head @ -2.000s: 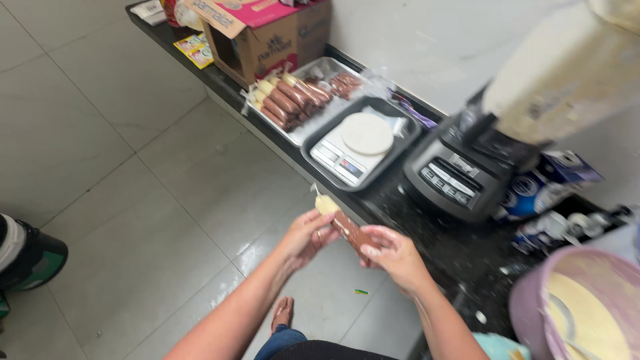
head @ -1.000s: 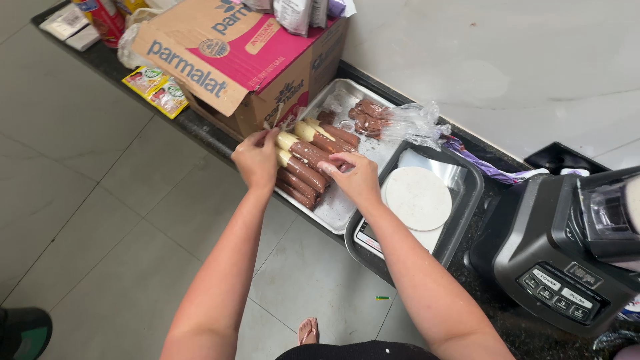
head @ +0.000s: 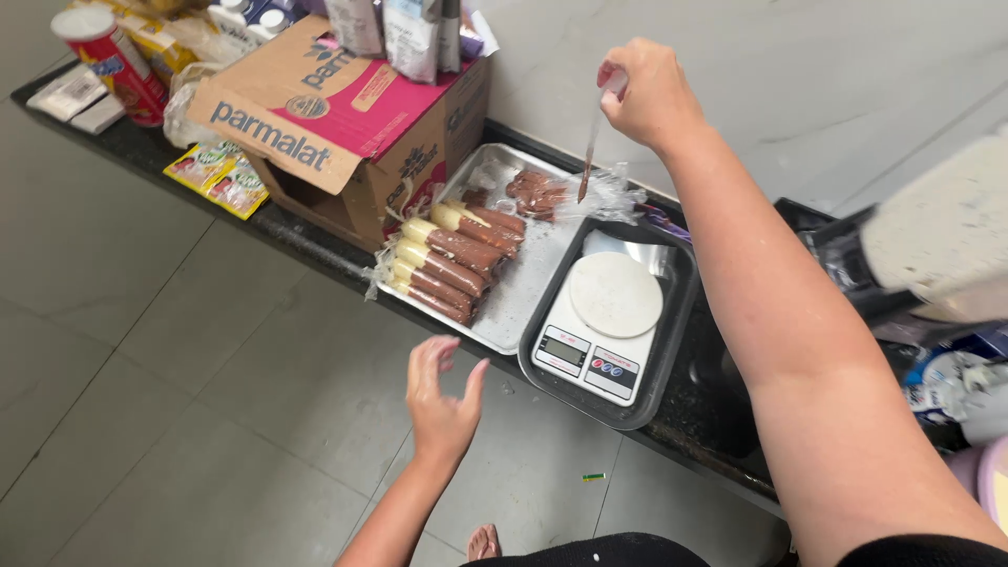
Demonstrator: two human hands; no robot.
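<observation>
My right hand (head: 650, 94) pinches the top of a narrow clear plastic bag (head: 591, 150) with brown filling at its lower tip, held up over the far end of a metal tray (head: 516, 311). My left hand (head: 445, 394) is empty, its fingers apart, in front of the tray's near edge. Several filled plastic tubes (head: 449, 268), brown with cream-coloured ends, lie stacked on the tray. Behind them are more bags with brown filling (head: 539, 193) and crumpled clear plastic ends. A white kitchen scale (head: 594, 339) sits in a black pan (head: 665, 378) beside the tray.
A cardboard box (head: 315, 118) with pouches on top stands left of the tray. Yellow sachets (head: 220, 177) and a red canister (head: 114, 71) are farther left on the dark counter (head: 315, 252). A blender jar (head: 937, 228) and a pink tub (head: 988, 480) are at right.
Both hands have left the stacked tubes they were touching on the tray. My right hand has risen toward the wall and now holds a bag; my left has drawn back, empty.
</observation>
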